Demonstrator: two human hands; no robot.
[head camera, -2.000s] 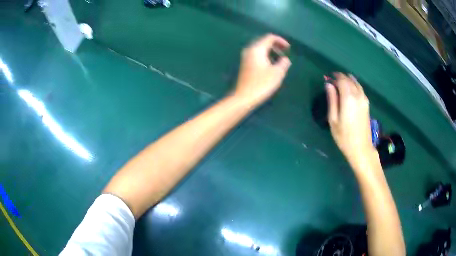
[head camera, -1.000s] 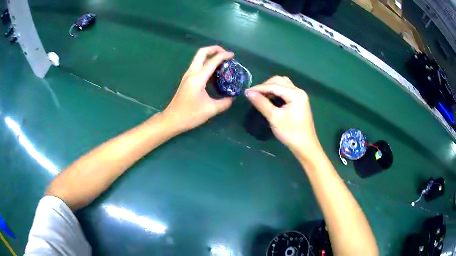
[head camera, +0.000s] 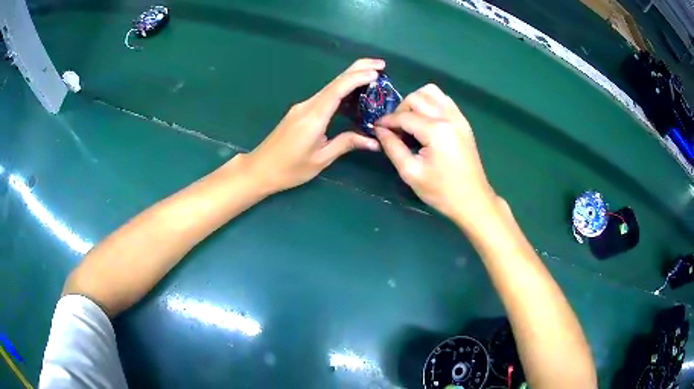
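Observation:
My left hand (head camera: 304, 137) holds a round circuit board (head camera: 380, 100) by its edges, fingers above and thumb below. The board is tilted, its crowded face showing with red wires and a pale wire along its upper right edge. My right hand (head camera: 441, 144) pinches something very small and pale at the board's lower edge; my fingertips hide what it is. Both hands are above the green surface (head camera: 335, 251).
At the right a blue-white board (head camera: 590, 214) lies beside a black housing (head camera: 615, 234), linked by red wires. A dark unit (head camera: 679, 271) is beyond. Black housings (head camera: 456, 366) stand at the bottom. Another board (head camera: 151, 21) lies upper left, near a grey bracket (head camera: 34, 57).
The board in my left hand has shifted up and right and is more tilted. My right hand's fingertips have moved onto the board's lower edge. The view has shifted slightly.

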